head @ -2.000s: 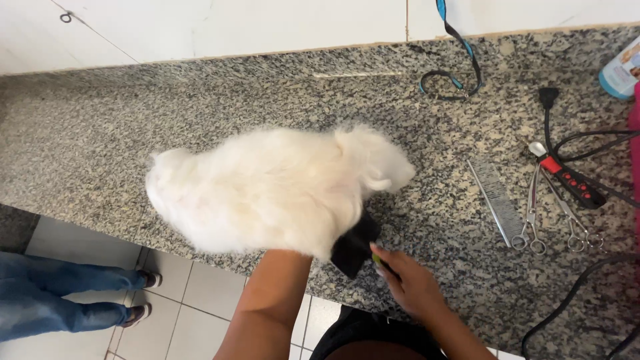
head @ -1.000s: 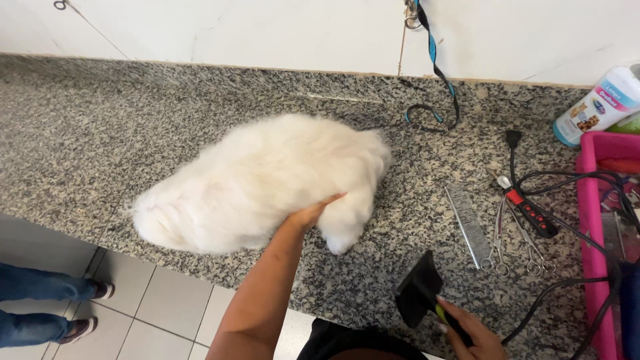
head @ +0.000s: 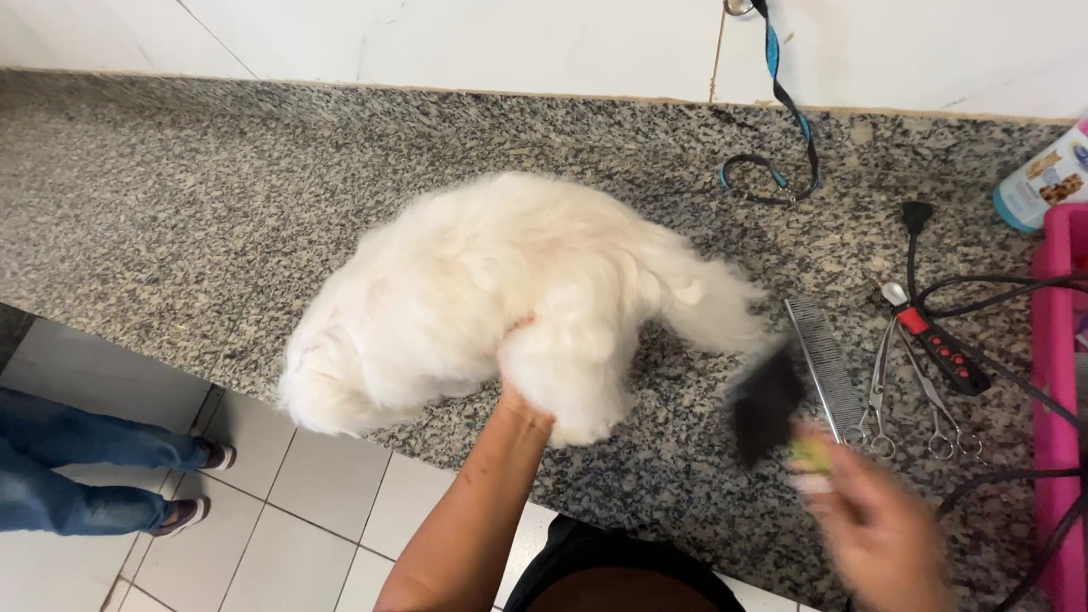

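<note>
A long-haired white dog (head: 476,289) stands on the speckled granite counter (head: 170,204), its head toward the lower left and its tail to the right. My left hand (head: 523,382) reaches under its rear flank by a hind leg; fur hides the fingers, so their grip does not show. In my right hand (head: 858,501), blurred, is a black slicker brush (head: 765,404) with a yellow-green part on the handle. The brush is apart from the dog, below the tip of its tail. A metal comb (head: 823,370) lies just right of the brush.
Two pairs of scissors (head: 880,387) and a red-and-black handled tool (head: 943,348) lie at right, among black cables (head: 986,289). Beyond are a pink basket (head: 1054,340) and a bottle (head: 1041,183). A leash (head: 803,127) hangs behind. A person's legs (head: 93,467) show at lower left.
Two seconds ago the brush was against the dog's rear; now it is away from the dog. Since one second ago, my right hand has raised it toward the tail, which now stretches out to the right.
</note>
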